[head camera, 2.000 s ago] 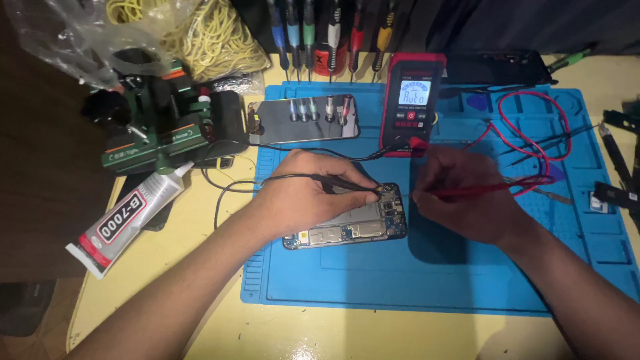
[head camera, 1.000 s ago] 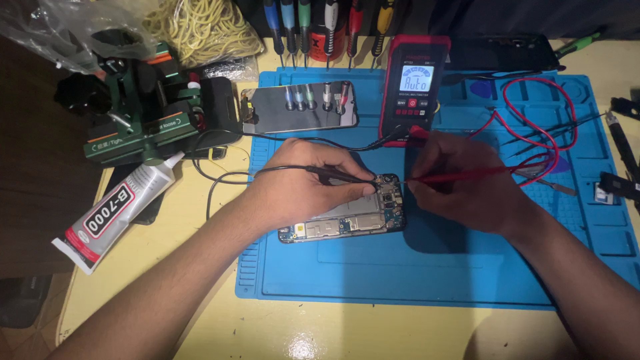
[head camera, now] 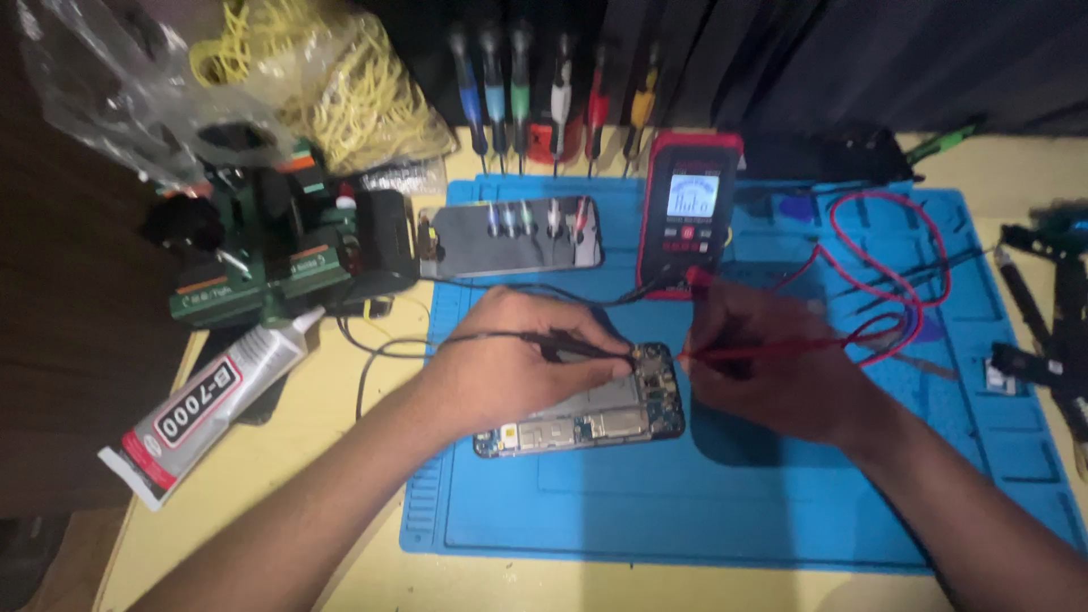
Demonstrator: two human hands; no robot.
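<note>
An opened smartphone [head camera: 619, 422] with its circuit board bare lies on the blue silicone repair mat [head camera: 680, 527]. My left hand [head camera: 527, 365] rests over the phone and grips the black test probe [head camera: 561, 342], whose tip is at the phone's upper right part. Just right of the phone, my right hand [head camera: 765, 361] pinches the red test probe [head camera: 765, 348], pointing left at the phone's right edge; whether its tip touches cannot be told. A red and black digital multimeter [head camera: 688, 212] stands behind my right hand with its display lit.
Behind the phone lies a detached phone screen [head camera: 510, 246]. Several screwdrivers [head camera: 557, 102] stand along the back. At left are a green clamp fixture [head camera: 263, 255], a B-7000 glue tube [head camera: 212, 399] and a bag of yellow rubber bands [head camera: 365, 102]. The red lead [head camera: 943, 246] loops at right.
Both hands keep hold of their probes near the phone. Between the last earlier frame and now, the red probe's tip has moved slightly away from the phone's edge. The multimeter display stays lit.
</note>
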